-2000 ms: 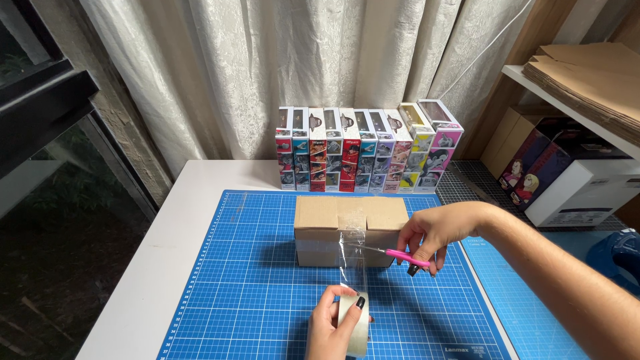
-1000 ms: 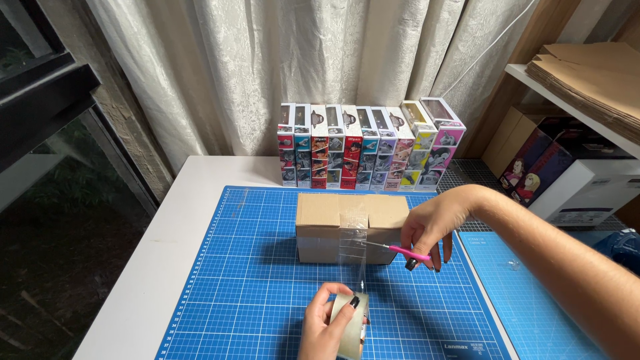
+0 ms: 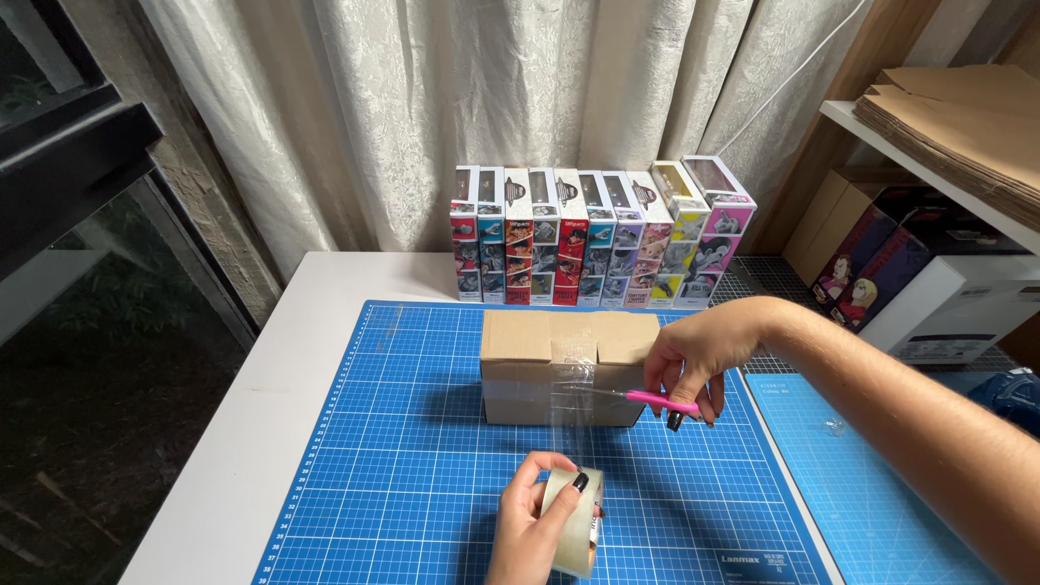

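A brown cardboard box [image 3: 520, 390] stands on a blue cutting mat [image 3: 406, 463]. From its top flap a strip of clear packing tape [image 3: 572, 431] runs over the front and down to the roll of clear tape [image 3: 575, 524], gripped in my left hand [image 3: 532, 516]. My right hand [image 3: 691, 366], at the box's right front corner, holds pink-handled scissors [image 3: 660, 400], whose blades point left across the tape strip. Whether the blades are parted cannot be told.
Several printed figure boxes [image 3: 571, 252] stand in a row behind the cardboard box, before a pale curtain [image 3: 520, 97]. At right are a lighter blue mat [image 3: 861, 471], boxes under a shelf [image 3: 853, 122] and stacked flat cardboard [image 3: 967, 106]. A dark window is at left.
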